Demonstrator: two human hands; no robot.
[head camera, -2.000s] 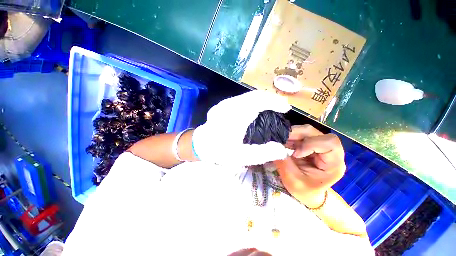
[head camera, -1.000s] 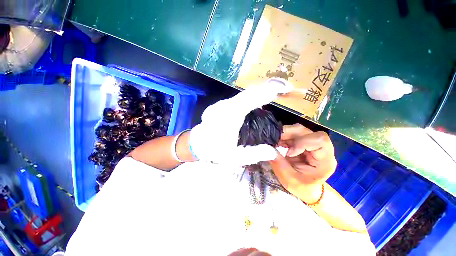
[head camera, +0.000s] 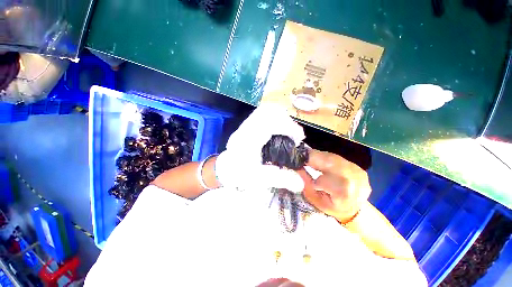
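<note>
My left hand (head camera: 247, 151) wears a white glove and holds a black layered flower head (head camera: 280, 151) at chest height, thumb below it and fingers around its far side. My bare right hand (head camera: 338, 182) is at the head's right side, its fingertips against the head. Whether a small piece is between those fingertips cannot be told; a bright white spot shows there. A small round white dish (head camera: 305, 101) sits on the near edge of the tan cardboard pad (head camera: 337, 56).
A white squeeze bottle (head camera: 425, 97) lies on the green table (head camera: 387, 126) at right. A pale-rimmed blue crate (head camera: 100, 168) with dark clumps stands at left. A ribbed blue crate (head camera: 418, 199) and a crate with dark parts (head camera: 477, 255) are at lower right. Dark pieces (head camera: 209, 4) lie at the table's far side.
The left glove's fingers, raised over the dish a second ago, have come down around the head. The right hand has shifted slightly against the head. The view has moved, showing more table at the top.
</note>
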